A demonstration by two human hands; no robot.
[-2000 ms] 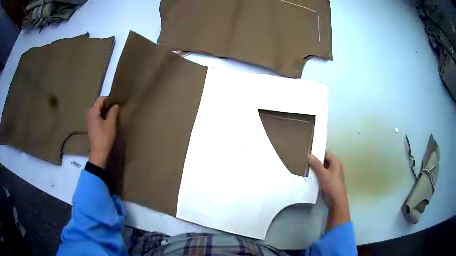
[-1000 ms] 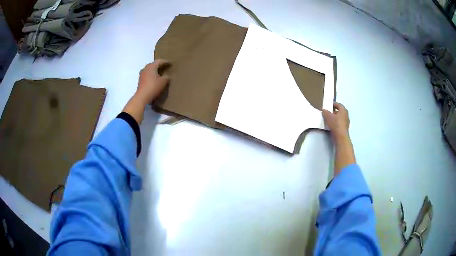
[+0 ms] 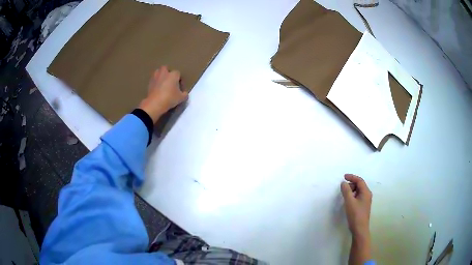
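Observation:
My left hand [image 3: 164,93] is at the near right corner of the brown panels [image 3: 129,46] on the table's left, fingers bent and closed on the fabric edge. The corner under the hand is partly hidden. My right hand [image 3: 356,194] hangs over the table at the lower right, touching no panel, fingers curled; whether something small is between the fingertips cannot be seen. The white card template [image 3: 357,93] lies on the stack of brown panels [image 3: 313,44] at the far right. Brown shows through its window and along its edges.
A narrow fabric strip [image 3: 365,18] lies beyond the stack. Small strip ends [image 3: 284,83] poke out at its left. Part of a beige bundle [image 3: 442,253] shows at the lower right edge. The white table's [image 3: 233,155] left edge runs diagonally beside a dark floor [image 3: 52,140].
The view has swung left. Both hands have left the template and the panel under it, which now rest on the far stack. My left hand has moved to the left-hand panels; my right hand has drawn back.

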